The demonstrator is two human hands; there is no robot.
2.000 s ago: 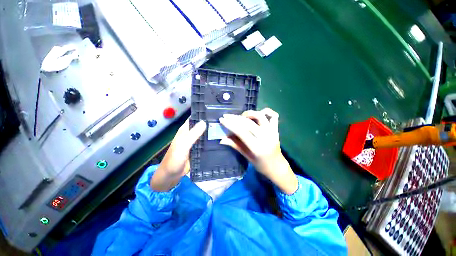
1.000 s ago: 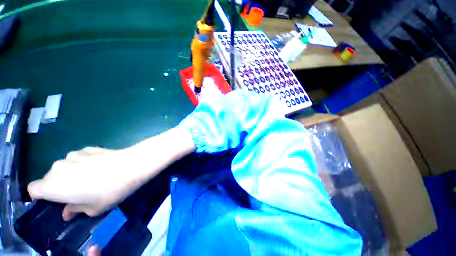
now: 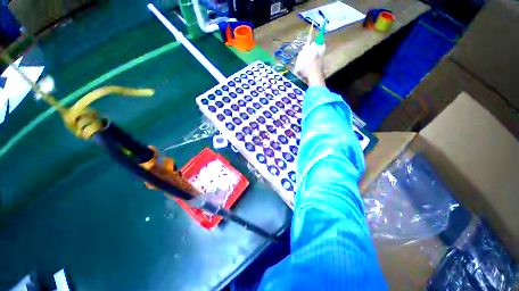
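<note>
My right hand (image 3: 311,66) is at the far end of my stretched-out blue sleeve, small and overexposed, at the wooden table beyond the component tray. It is closed around a small white bottle with a green tip (image 3: 320,38); the tip shows above the fingers. The bottle's white body is hard to tell from the hand. My left hand is out of the picture. The white component tray (image 3: 203,102), with rows of dark-centred round parts, lies left of my sleeve, which covers part of its right side.
An orange electric screwdriver (image 3: 162,170) hangs in front of a red bin (image 3: 242,190) of tiny white parts. An open carton (image 3: 472,136) with plastic-wrapped dark pieces is at right. Orange tape (image 3: 243,37) and papers (image 3: 333,18) lie at the back. White pieces (image 3: 61,279) are at lower left.
The view has swung right. My right hand has moved from the dark housing out to the bottle and taken hold of it. The housing has left the picture.
</note>
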